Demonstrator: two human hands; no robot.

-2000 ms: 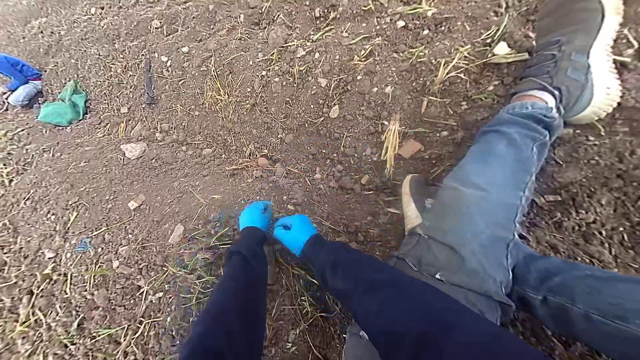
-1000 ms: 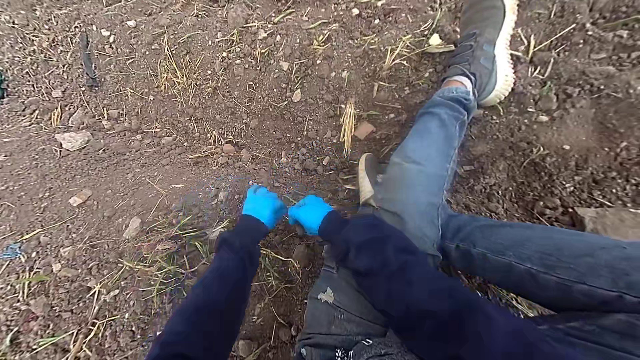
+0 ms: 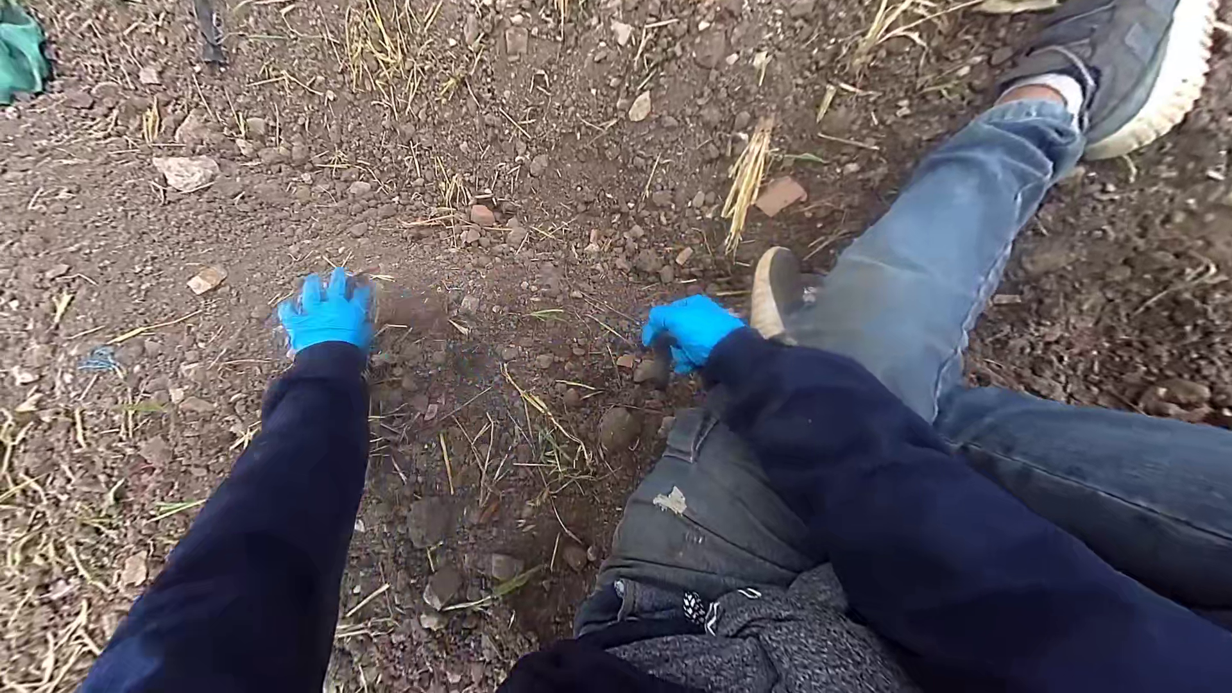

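Observation:
In a blue glove, my left hand (image 3: pixel 327 312) hovers over or rests on the bare soil (image 3: pixel 500 298) with its fingers spread and nothing seen in them. My right hand (image 3: pixel 691 332), gloved in the same blue, is beside the sole of a shoe, close to my bent leg. Its fingers curl downward over a dark stone or clod (image 3: pixel 651 372); whether they hold it is not plain. Between the hands lie small stones, dry stalks and a few green blades.
My jeans-clad legs (image 3: pixel 924 241) take up the right side, with a grey shoe (image 3: pixel 1141 67) at the top right. A straw tuft (image 3: pixel 749 183) lies by a reddish fragment (image 3: pixel 781 195). Green cloth (image 3: pixel 19 56) is at the top left, and a pale stone (image 3: pixel 187 173) lies nearer.
The two hands were close together in front of me; now they are wide apart, the left one having moved left and spread its fingers.

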